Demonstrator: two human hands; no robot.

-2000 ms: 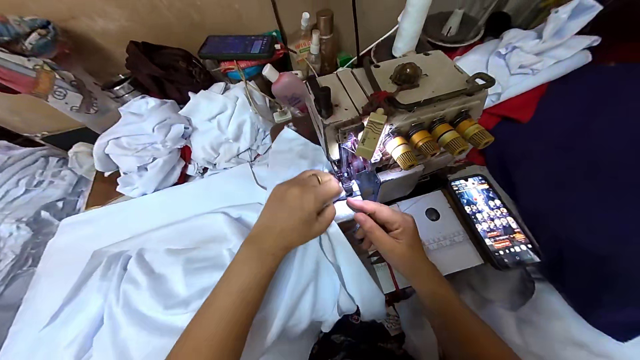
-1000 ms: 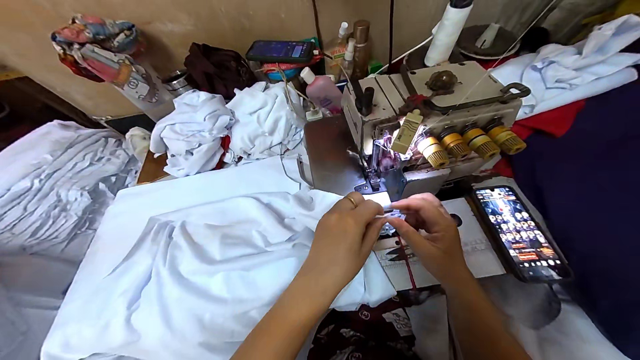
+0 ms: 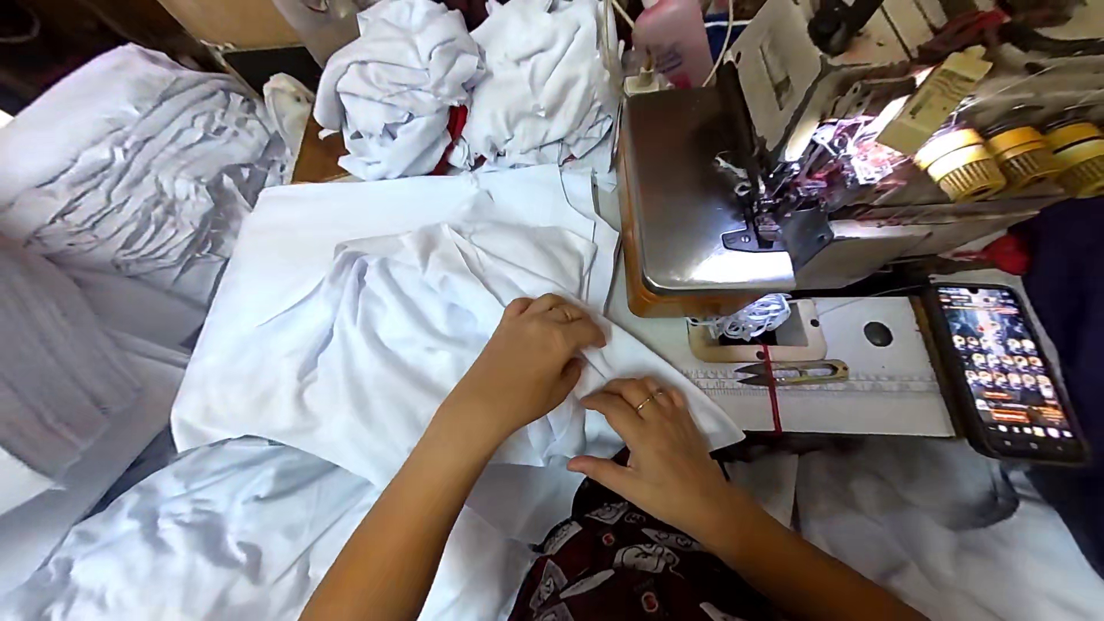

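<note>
White fabric (image 3: 388, 319) lies spread and rumpled to the left of an overlock sewing machine (image 3: 802, 155). My left hand (image 3: 539, 358) rests on it with bent fingers, the thumb tip near the cloth; whether it pinches a fold cannot be told. Lower and to the right, my right hand (image 3: 647, 440) touches the fabric near its pointed corner, thumb and fingers apart. Both hands are just left of a pair of thread snips (image 3: 798, 372), which lie on a ruler marking (image 3: 880, 382) beside a red band (image 3: 770, 392). The machine's metal plate (image 3: 690, 190) has no cloth on it.
A smartphone (image 3: 1009, 371) with a lit screen lies at the right. Bunched white cloths (image 3: 397, 86) and a pink bottle (image 3: 673, 43) stand behind the fabric. Stacked white pieces (image 3: 138, 164) are at the left. Dark blue cloth (image 3: 1074, 267) hangs at the right edge.
Both hands have moved away from the machine's needle area, down and onto the spread fabric. The right hand's fingers have spread. The view has shifted down and closer.
</note>
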